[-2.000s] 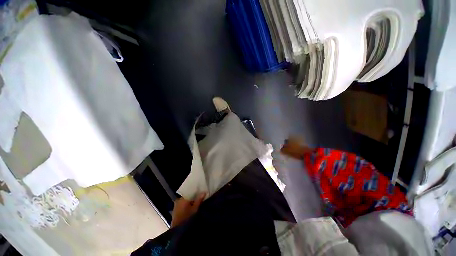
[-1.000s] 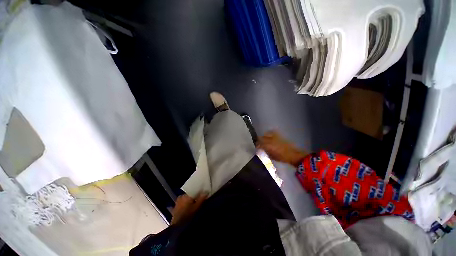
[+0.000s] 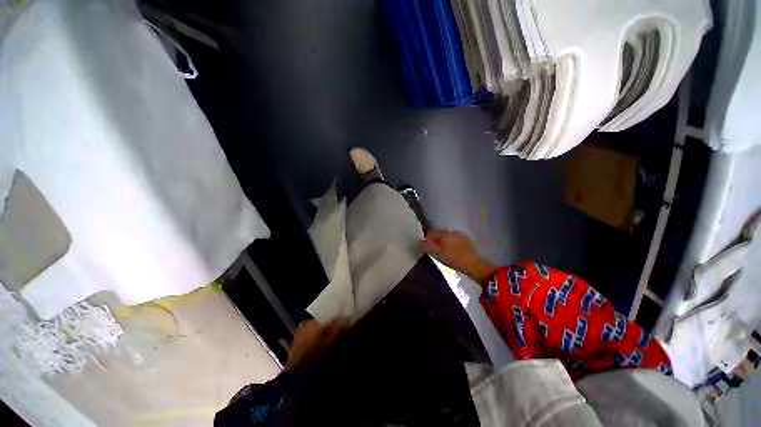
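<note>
A beige-white fabric piece (image 3: 375,229) lies over my lap and leg, beyond a black garment. Its pale left part (image 3: 334,283) is folded, with an uneven far end. My left hand (image 3: 315,337) grips its near left edge; the fingers are partly hidden. My right hand (image 3: 449,250), below a red patterned sleeve, has its fingertips together at the piece's right edge. Whether they pinch it cannot be told.
A large white panel (image 3: 125,158) overhangs the table (image 3: 192,359) at left, near heaped white cords (image 3: 71,338). A thick panel stack (image 3: 576,92) stands upper right beside a blue stack (image 3: 427,54). A brown box (image 3: 602,185) is below. White pieces (image 3: 709,292) lie far right.
My right hand has come left from open space to the fabric's right edge. The fabric's far end has shifted and its left part stands folded. My left hand keeps its grip.
</note>
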